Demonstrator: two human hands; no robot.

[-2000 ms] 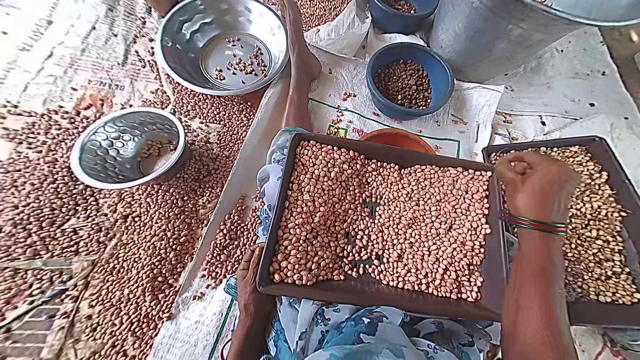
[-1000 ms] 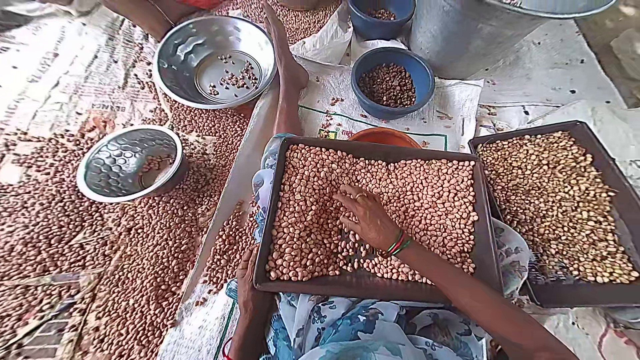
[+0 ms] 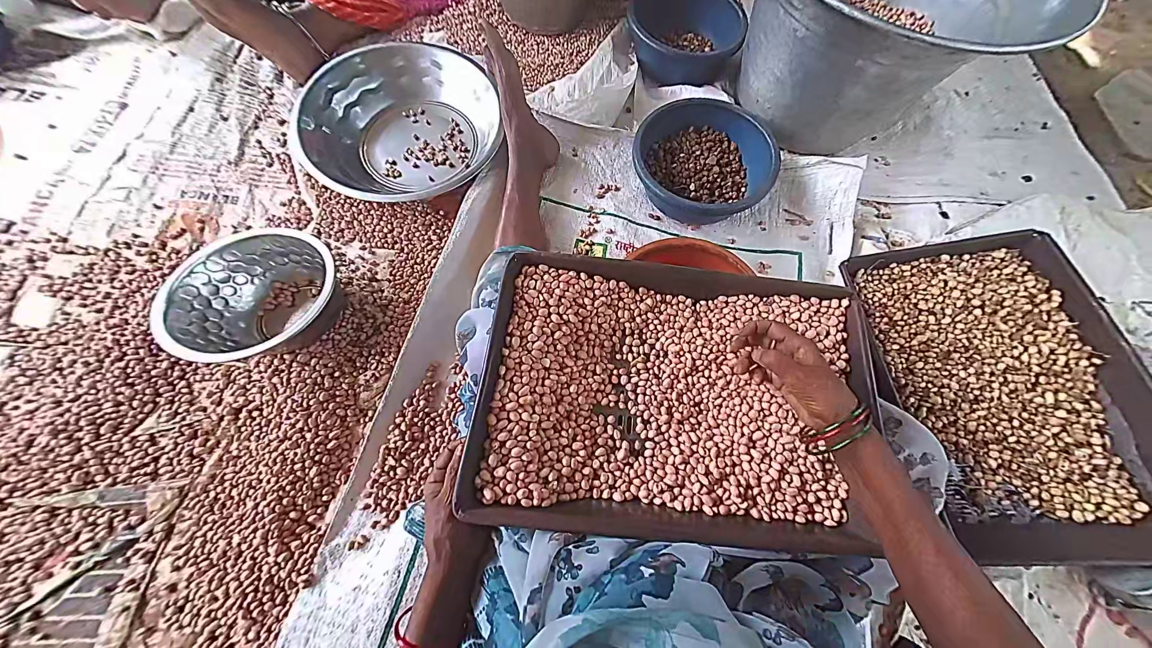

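Note:
A dark brown plastic tray (image 3: pixel 666 531) full of pinkish-brown nuts or seeds (image 3: pixel 558 387) lies across my lap. My left hand (image 3: pixel 450 508) grips its lower left corner. Over the right part of the same tray is my right hand (image 3: pixel 796 369), wearing red and green bangles, with fingers curled close to the nuts; whether it holds any I cannot tell. Against the right side stands a second dark tray (image 3: pixel 1044 543) of yellowish-brown pieces (image 3: pixel 999 369).
Steel bowls (image 3: pixel 310 337) (image 3: pixel 396 54) stand at the left, beside nuts spread over sacks. Blue bowls (image 3: pixel 765 171) (image 3: pixel 688 67), an orange bowl (image 3: pixel 688 252) and a large metal tub (image 3: pixel 801 81) are beyond the tray. Another person's leg (image 3: pixel 270 36) shows at upper left.
My right hand was over the second tray two seconds ago, then at the middle of the lap tray; now it is farther right in the lap tray. My left hand stays at the corner.

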